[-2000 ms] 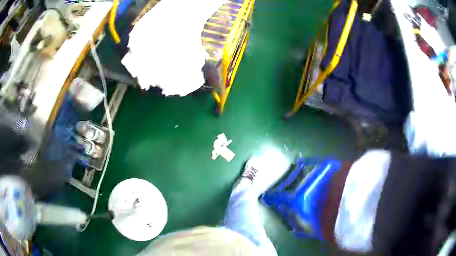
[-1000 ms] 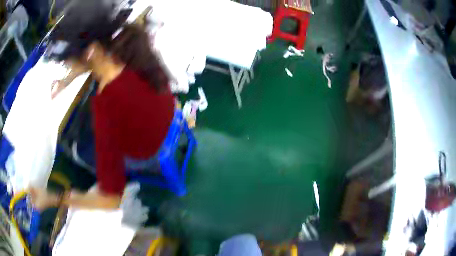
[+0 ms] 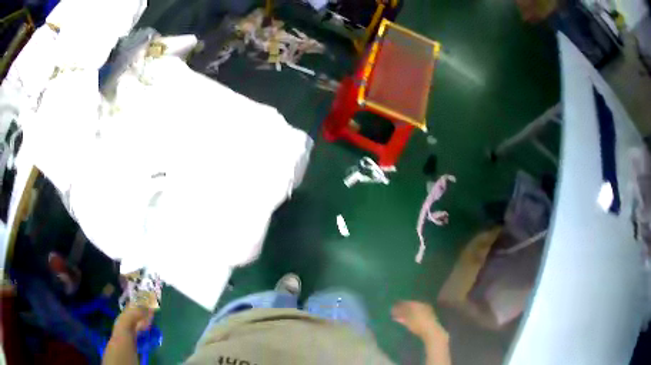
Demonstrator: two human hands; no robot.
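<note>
A large heap of white cloth (image 3: 193, 164) lies in front of me on the left, overexposed, with few folds showing. My left hand (image 3: 137, 314) is at the lower left, just below the cloth's near edge, beside a small patterned scrap; blur hides whether it holds it. My right hand (image 3: 414, 315) is at the lower right over the green floor, away from the cloth. It is blurred, and its fingers do not show clearly.
A red stool (image 3: 342, 114) with a brown, yellow-edged top stands ahead. A pink strip (image 3: 428, 214) and white scraps (image 3: 367, 172) lie on the floor. A cardboard box (image 3: 467, 274) is at the right, beside a long pale table (image 3: 571, 235). Blue stool parts show at lower left.
The view has moved along the floor. The person in dark red is largely out of view. The white cloth and red stool are nearer, and both my hands have come into view.
</note>
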